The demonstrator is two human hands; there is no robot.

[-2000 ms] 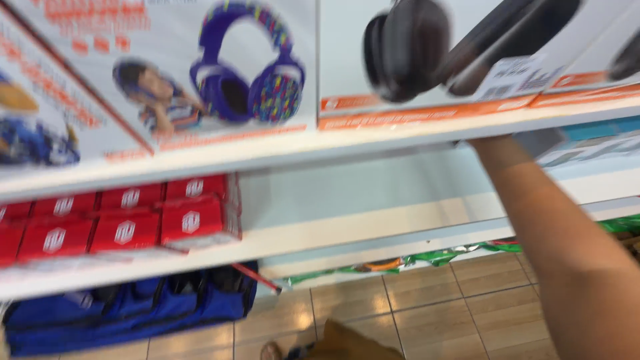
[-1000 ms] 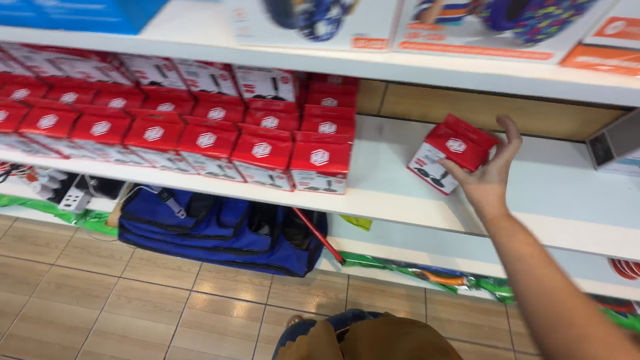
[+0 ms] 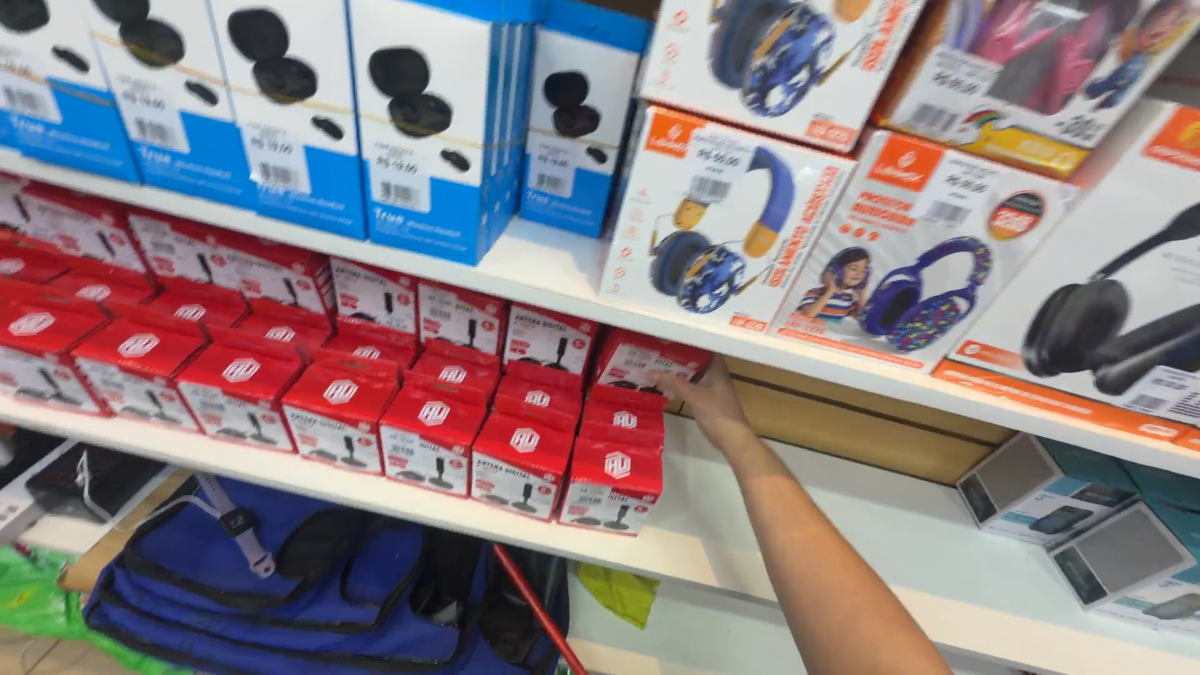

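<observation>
My right hand [image 3: 708, 398] reaches in from the lower right and grips a red and white digital antenna box [image 3: 647, 359]. That box is at the back of the middle shelf, at the right end of the stacked boxes and just under the upper shelf. In front of it stands a column of matching boxes, with one antenna box [image 3: 614, 487] at the shelf's front edge. More rows of the same red-topped boxes [image 3: 337, 412] extend to the left. My left hand is not in view.
Boxed headphones [image 3: 722, 225] and blue and white earphone boxes [image 3: 427, 141] line the upper shelf [image 3: 553, 267]. Teal and grey boxes [image 3: 1116, 553] stand at the right of the middle shelf. Below are a blue bag [image 3: 281, 581], a red rod [image 3: 537, 609] and a smartwatch [image 3: 234, 525].
My right hand, with an antenna box in it, has moved from the bare stretch of shelf to the back of the box rows at their right end. The view has shifted.
</observation>
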